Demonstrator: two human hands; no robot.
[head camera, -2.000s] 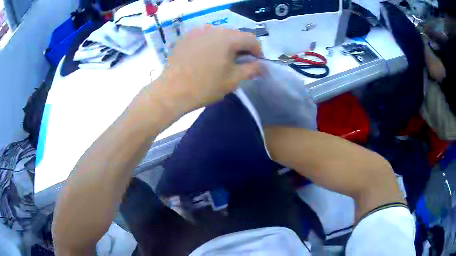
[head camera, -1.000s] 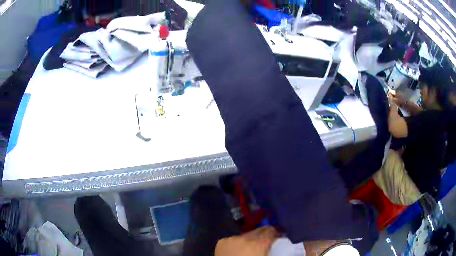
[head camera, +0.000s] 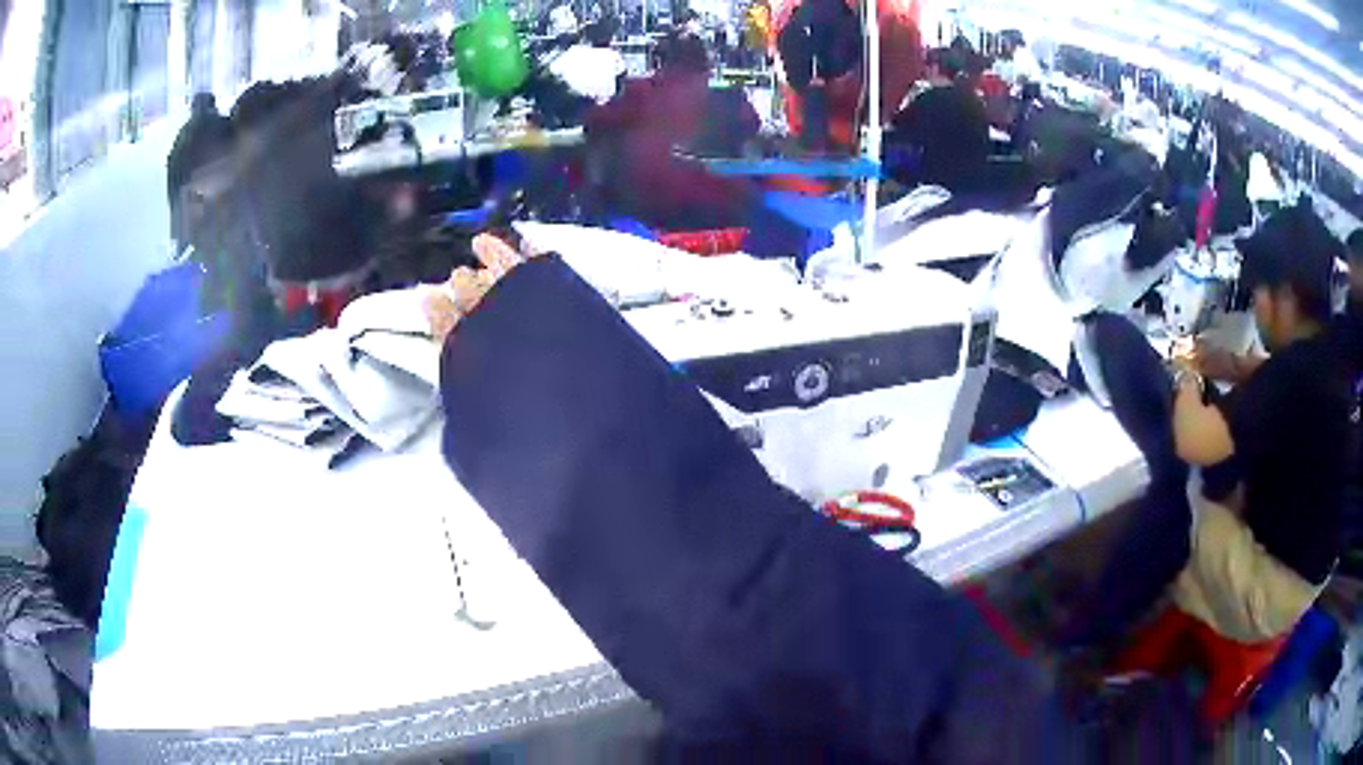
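A long navy-black, tube-shaped garment piece stretches from the bottom right up to the upper left, across the white sewing machine and its table. My right hand shows only as fingertips coming out of the tube's far end. The fingers look extended and slightly apart, holding nothing I can see. The rest of that hand and its arm are hidden inside the tube. My left hand is not in view. The tube hides the machine's needle end.
Loose grey pieces lie at the table's back left. Red-handled scissors lie right of the tube. A blue container stands at the far left. A person sits at another machine on the right. More people and stations are behind.
The grey-sided piece seen earlier between both hands now shows its dark face as a long tube. Its far end has moved left, and fingertips have appeared there. My left hand has left the view. The view has tilted up.
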